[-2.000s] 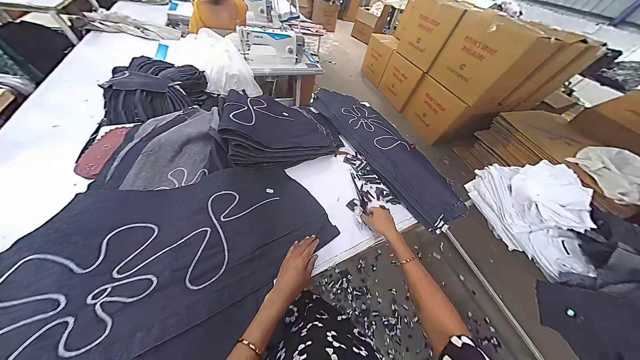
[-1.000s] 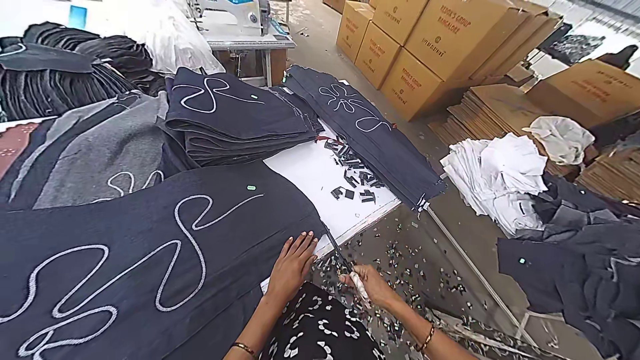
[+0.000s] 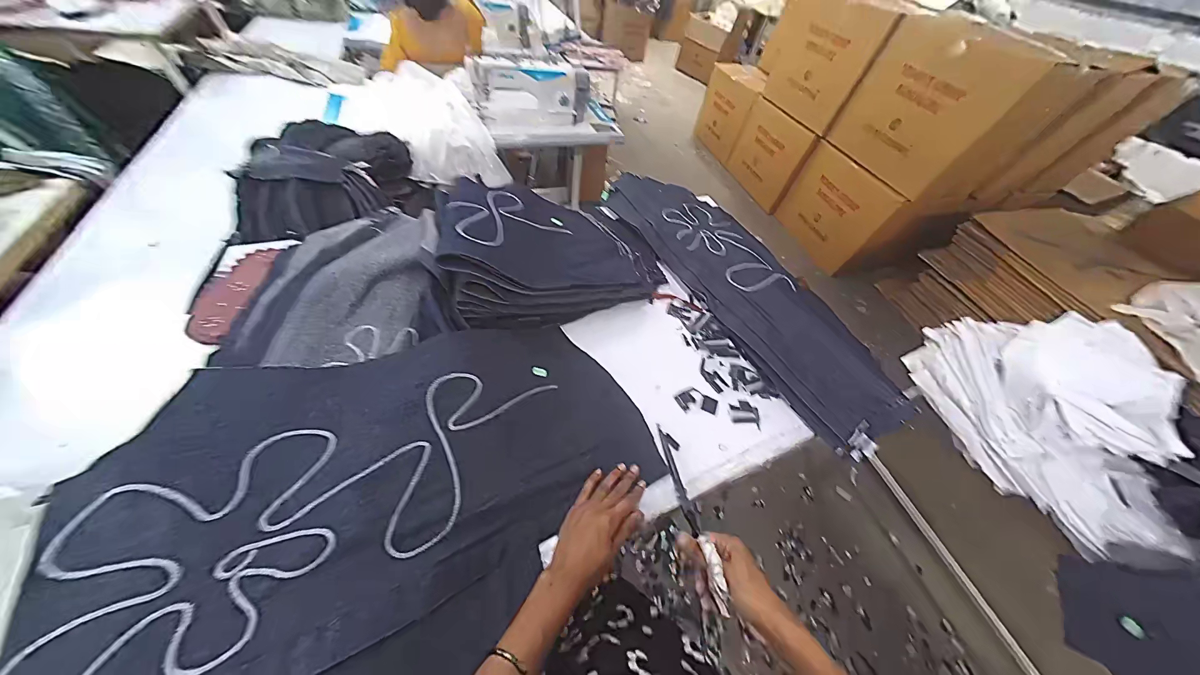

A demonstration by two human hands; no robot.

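My left hand (image 3: pixel 597 525) lies flat with its fingers spread on the right edge of a dark fabric panel (image 3: pixel 328 487), which bears a pale curling cord design and a small green sticker. Just right of it, my right hand (image 3: pixel 727 572) holds scissors (image 3: pixel 682 487) with white wrapping on the handles. Their dark blades point up and away, beside the panel's edge. Small dark fabric scraps (image 3: pixel 717 361) lie on the white tabletop beyond the blades. Folded dark panels (image 3: pixel 534 253) are stacked behind, and a long pile of similar panels (image 3: pixel 750 300) lies along the right table edge.
Grey cloth (image 3: pixel 347 291) and dark bundles (image 3: pixel 309 187) lie at the back left. Behind stand a sewing machine (image 3: pixel 530 89) and a person in yellow (image 3: pixel 431 36). Cardboard boxes (image 3: pixel 937 112) and white cloth (image 3: pixel 1059 412) are at the right. Scraps litter the floor (image 3: pixel 844 581).
Two seconds ago my right hand was over the scraps on the table; it is now nearer me, beside the panel's edge, still with the scissors. The left hand stays on the panel.
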